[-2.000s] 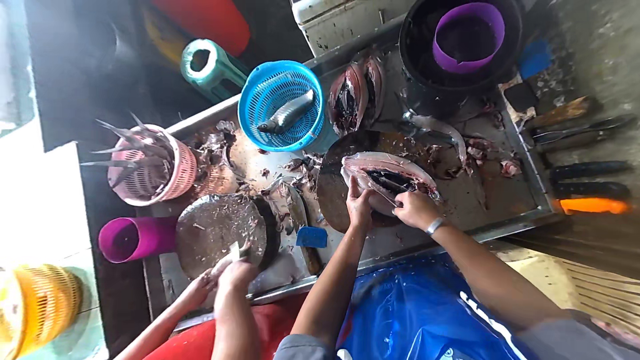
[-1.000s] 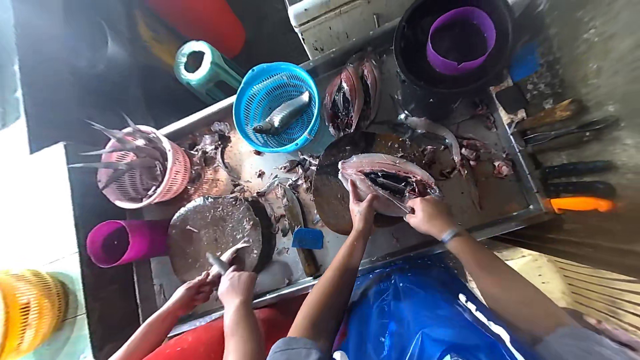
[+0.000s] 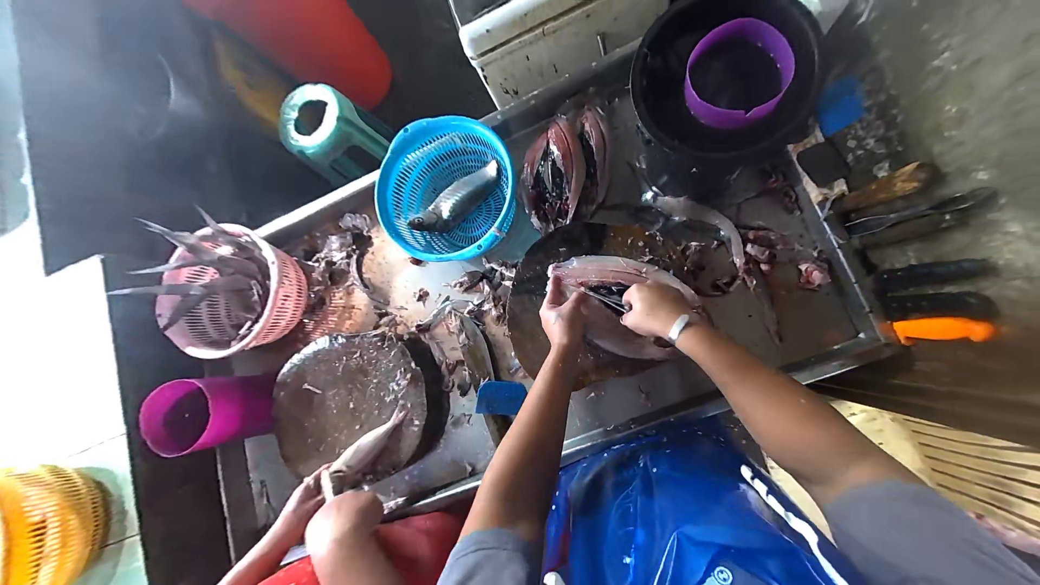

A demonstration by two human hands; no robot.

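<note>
A large fish [image 3: 621, 341], slit open along its length, lies on a round chopping block [image 3: 532, 284]. My left hand [image 3: 563, 313] grips its left end. In my right hand [image 3: 654, 309] is a thin metal tool, seemingly a knife, held at the dark cavity of the fish; its blade is mostly hidden. Two split fish [image 3: 561, 175] lie behind the block. A slender fish [image 3: 695, 211] and scraps lie to its right. A whole fish [image 3: 459, 197] rests in a blue plastic basket [image 3: 445, 244] at the back left.
At lower left, a co-worker's hands [image 3: 329, 500] hold a smaller fish [image 3: 370, 447] over another round block [image 3: 349, 390]. Nearby are a pink basket [image 3: 288, 305] of fish and a magenta container [image 3: 236, 410]. A black tub [image 3: 650, 114] stands behind; knives with an orange handle [image 3: 942, 329] and black handles are right.
My right hand has moved left over the open fish, nearer my left hand. The co-worker's hands have moved down and left from the middle of their block.
</note>
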